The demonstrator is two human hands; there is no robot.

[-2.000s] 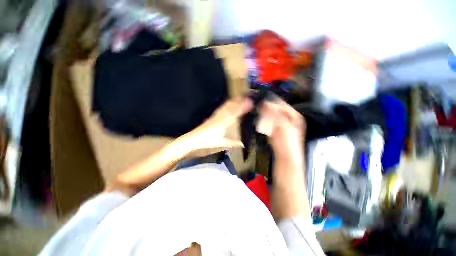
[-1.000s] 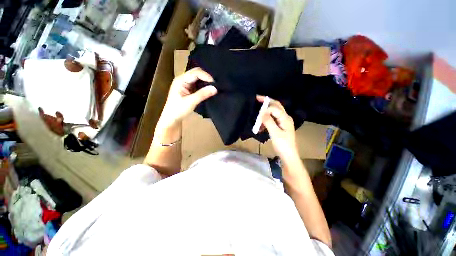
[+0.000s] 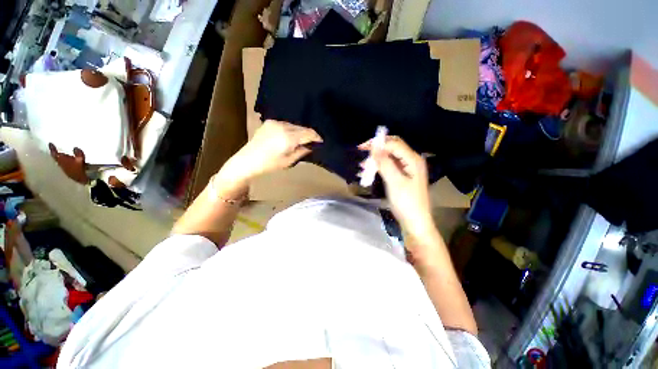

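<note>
Black cut pieces point(image 3: 346, 79) lie in a dark pile on the tan cardboard sheet point(image 3: 458, 68) in front of me. My left hand point(image 3: 278, 148) is at the pile's lower left, its thumb and fingertips pinching the edge of a black piece. My right hand point(image 3: 397, 162) holds a pale finger-length stick point(image 3: 373, 158), perhaps a seam ripper, upright over the cloth. A string of black pieces point(image 3: 519, 162) trails right from the pile towards the right-hand table. Where one piece ends and another begins is hard to tell.
An open cardboard box point(image 3: 274, 18) with clear plastic stands behind the pile. A white bag with brown trim point(image 3: 72, 115) lies on the left table. A red plastic bag point(image 3: 534, 68) and patterned cloth point(image 3: 490, 72) are at the right back. The right table's metal edge point(image 3: 559, 288) runs beside me.
The view has swung from the right over to the work. The black piece hanging between my hands a second ago now lies lower against the pile. The pale stick remains in my right hand.
</note>
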